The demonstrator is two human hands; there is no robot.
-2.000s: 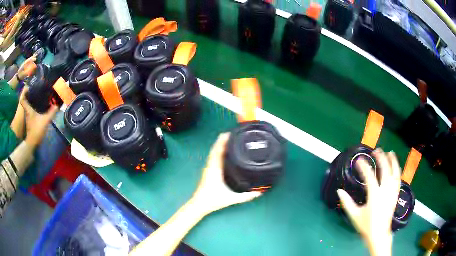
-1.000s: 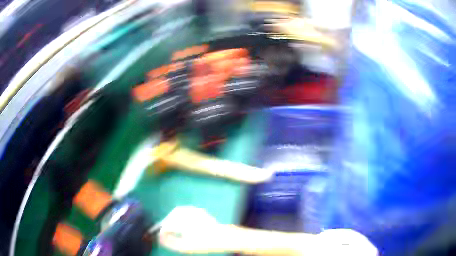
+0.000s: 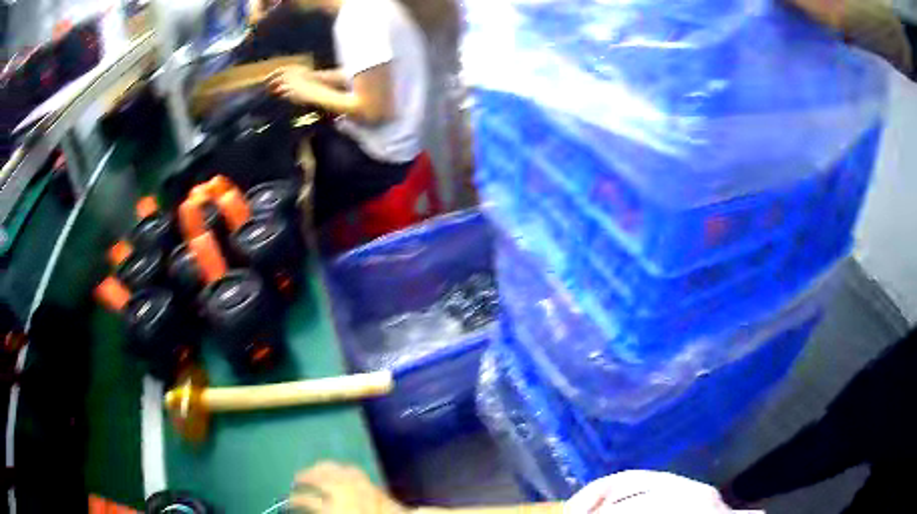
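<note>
My left hand (image 3: pixel 347 492) is at the bottom edge, cut off and blurred, its forearm coming in from the right with a pale sleeve. Whether it holds anything does not show. A short thin pale line lies beside its fingers. Left of it, a black speaker (image 3: pixel 177 504) is mostly cut off by the bottom edge, with an orange strap (image 3: pixel 113 506) beside it. A mallet (image 3: pixel 302 392) lies across the bench, amber head left, pale handle reaching the bench edge. Beyond it stand several black speakers (image 3: pixel 239 309) with orange straps. My right hand is out of the picture.
The green bench (image 3: pixel 317 442) has a white stripe (image 3: pixel 153 442) at left. A blue crate (image 3: pixel 427 387) with clear plastic and dark parts stands beside it. Film-wrapped blue crates (image 3: pixel 694 241) are stacked at right. A person in a white top (image 3: pixel 387 85) sits beyond.
The view has swung to the left side, bringing the stacked crates in and taking my right hand out. The two speakers at my hands two seconds ago cannot be traced through the blur.
</note>
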